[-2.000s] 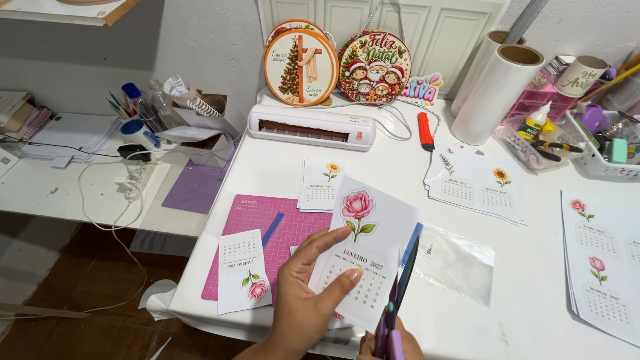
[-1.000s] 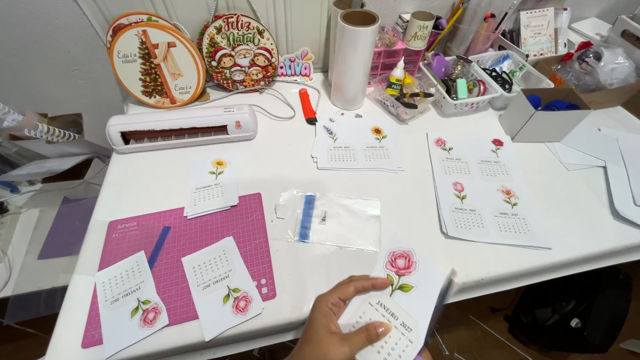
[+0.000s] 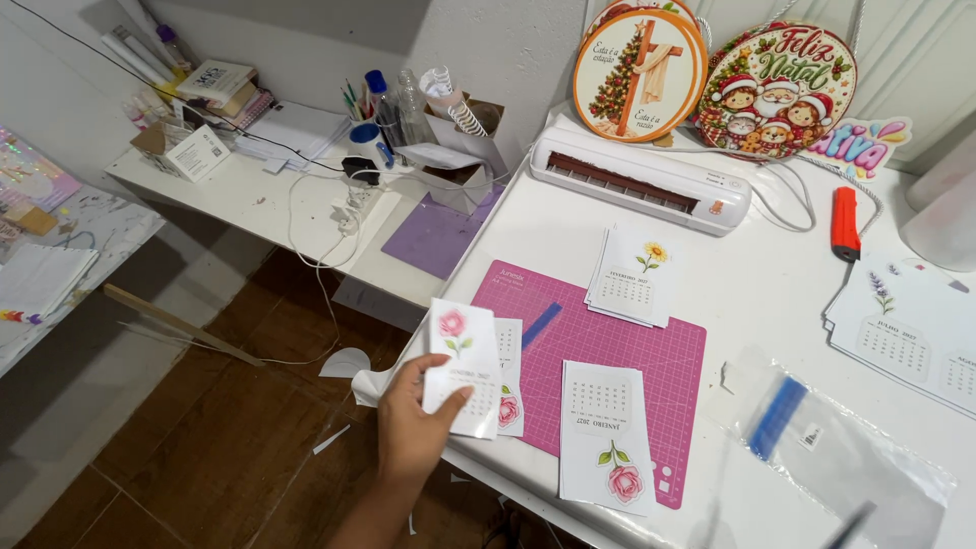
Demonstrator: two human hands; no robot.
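My left hand pinches a paper calendar card with a pink rose between thumb and fingers, over the left front edge of a pink cutting mat. Another rose card lies partly hidden behind it. To the right on the mat is a stack of upside-down rose cards. Sunflower cards lie across the mat's back edge, and a blue strip rests on the mat. My right hand is out of view; a blurred dark blade tip shows at the lower right.
A white laminator stands behind the mat, with round decorated plaques behind it. A red utility knife, printed sheets and a clear plastic bag lie right. Paper scraps are on the floor, left of the table edge.
My left hand has carried the rose card to the mat's left side, away from the scissors seen earlier. The view has swung left.
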